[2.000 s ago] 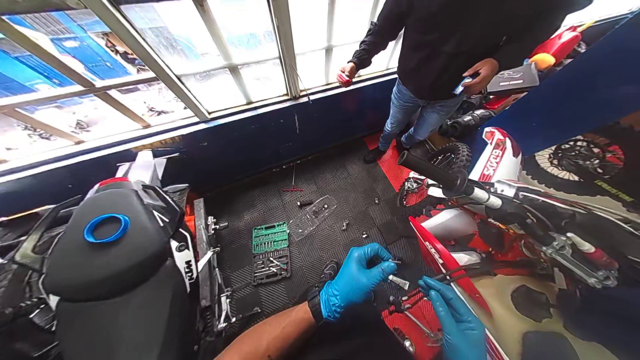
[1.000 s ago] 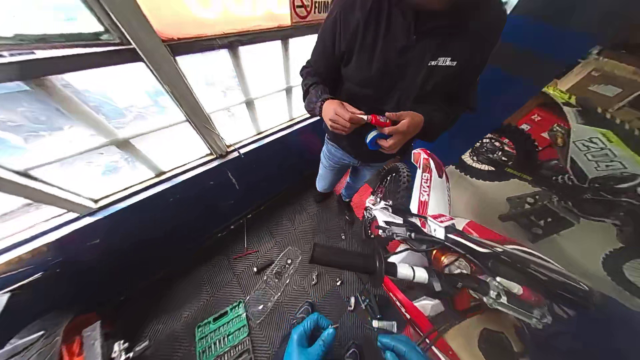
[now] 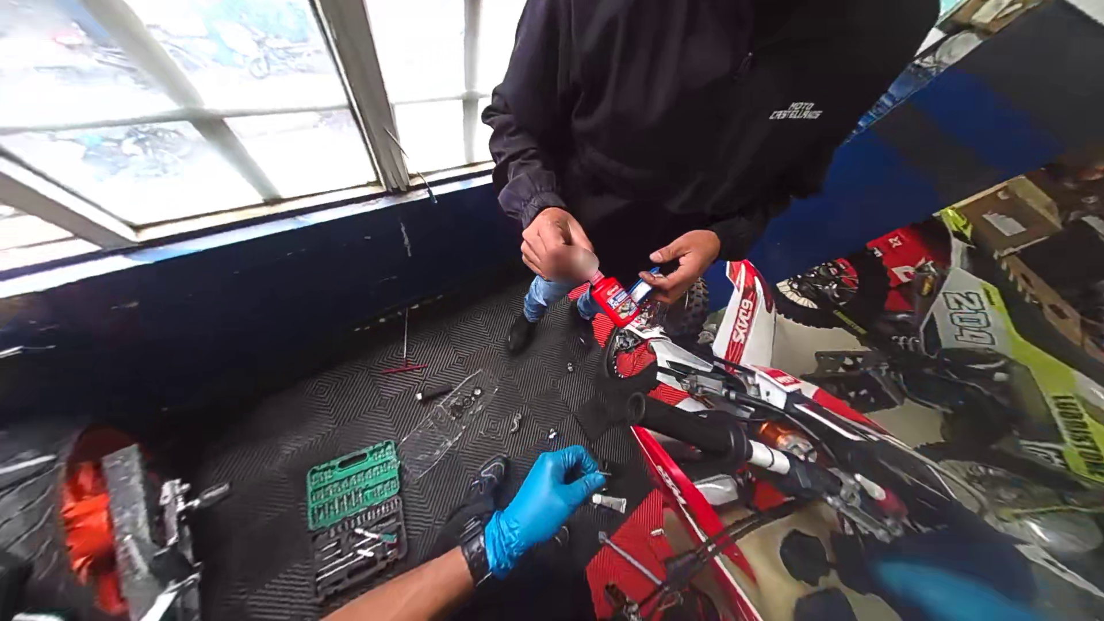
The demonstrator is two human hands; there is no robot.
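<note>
My left hand (image 3: 548, 504), in a blue glove, pinches a small thin part (image 3: 605, 473) at its fingertips; what it is cannot be told. Just below those fingertips a small pale tube (image 3: 609, 502) shows against the floor. My right hand (image 3: 949, 591), also blue-gloved, is a blur at the lower right, over the red and white dirt bike, and its fingers cannot be made out. The bike's black handlebar grip (image 3: 681, 423) points toward my left hand. Left of that hand, an open green socket set case (image 3: 354, 483) lies on the floor.
A person in a black jacket (image 3: 673, 112) stands ahead, holding a red bottle (image 3: 614, 300) and a blue object (image 3: 642, 285). A clear plastic tray (image 3: 444, 423), a red T-handle tool (image 3: 404, 368) and loose small parts lie on the black floor tiles. Another dirt bike (image 3: 975, 336) stands right.
My right hand has moved away from my left toward the lower right. The co-worker's hands have come lower, with the red bottle now tilted over the bike's front. The view has shifted.
</note>
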